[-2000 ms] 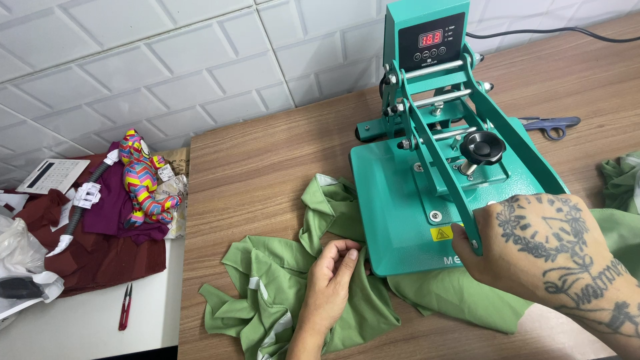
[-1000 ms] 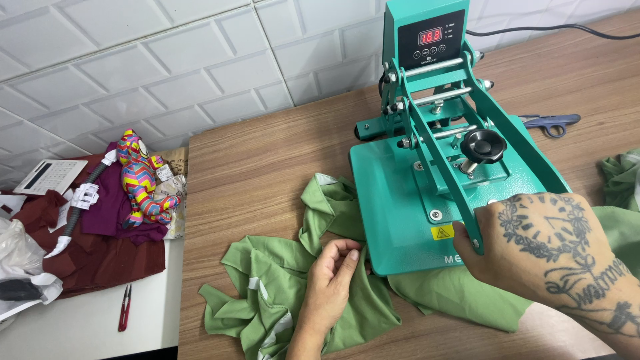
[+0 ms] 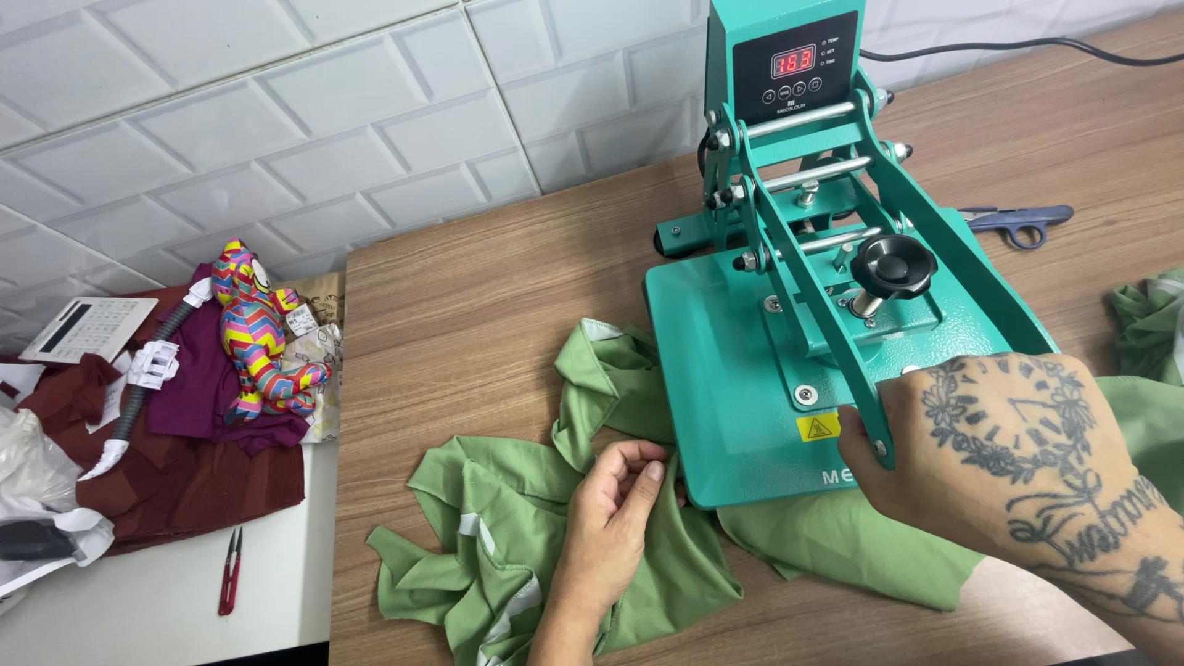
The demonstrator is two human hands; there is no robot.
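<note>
A teal heat press (image 3: 721, 370) stands on the wooden table with its upper plate down. Green fabric (image 3: 499, 499) lies bunched at its left and front edges, and some of it runs under the plate. My left hand (image 3: 615, 518) pinches a fold of this fabric close to the plate's left corner. My tattooed right hand (image 3: 999, 444) is closed around the front of the press handle, its palm hiding the grip. A black round knob (image 3: 893, 266) sits on top of the press, and a red digital display (image 3: 794, 61) is lit on its control box.
Blue-handled scissors (image 3: 1022, 220) lie behind the press at the right, below a black cable (image 3: 1027, 44). More green fabric (image 3: 1147, 324) is at the right edge. On a lower white surface are red thread snips (image 3: 230, 572), dark red fabric (image 3: 222, 499), a patterned figure (image 3: 254, 342) and a calculator (image 3: 90, 327).
</note>
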